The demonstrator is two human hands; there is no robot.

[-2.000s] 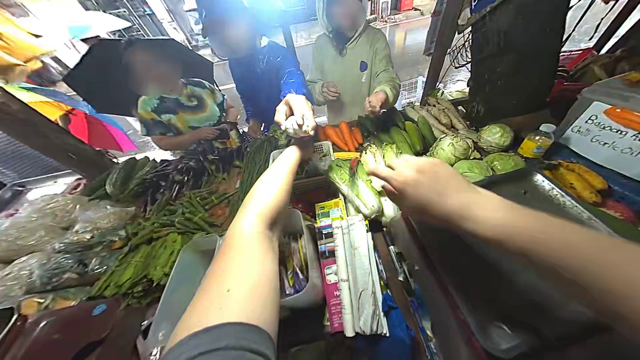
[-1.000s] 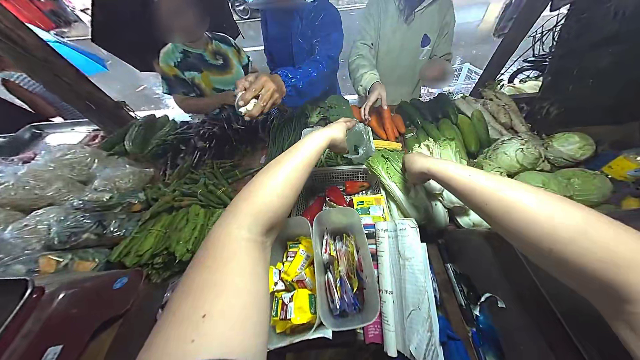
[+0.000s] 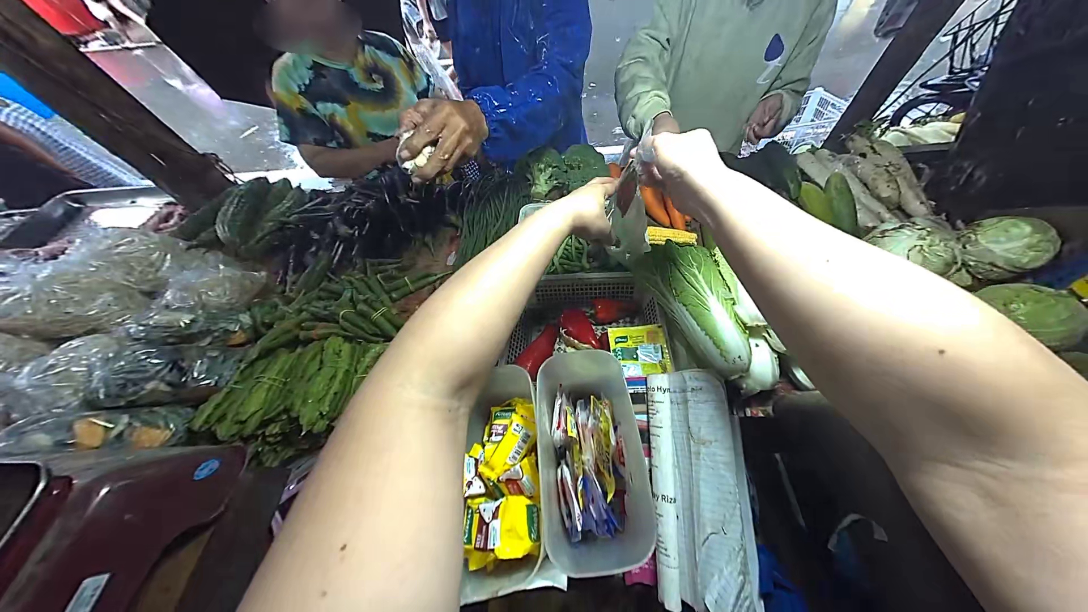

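Both my arms stretch forward over a vegetable stall. My left hand (image 3: 592, 208) is at a clear plastic bag (image 3: 631, 225), its fingers closed on the bag's left side. My right hand (image 3: 680, 166) pinches the bag's upper edge, close to the hand of a person in a green hoodie. Below the bag lie yellow corn (image 3: 670, 235) and a napa cabbage (image 3: 701, 302). Carrots (image 3: 659, 204) are behind it. What the bag holds is hard to tell. Red peppers (image 3: 580, 327) rest in a mesh tray nearer to me.
Two plastic bins with seasoning packets (image 3: 510, 442) and sachets (image 3: 586, 459) stand in front of me, beside rolled newspaper (image 3: 701, 476). Leafy bundles (image 3: 293, 387) and bagged goods (image 3: 110, 289) are at left. Round cabbages (image 3: 1009, 244) sit at right. A person in blue holds garlic (image 3: 418, 153).
My right hand has moved from the napa cabbage to the plastic bag, up beside my left hand. The hoodie wearer's hand was at the carrots one second ago.
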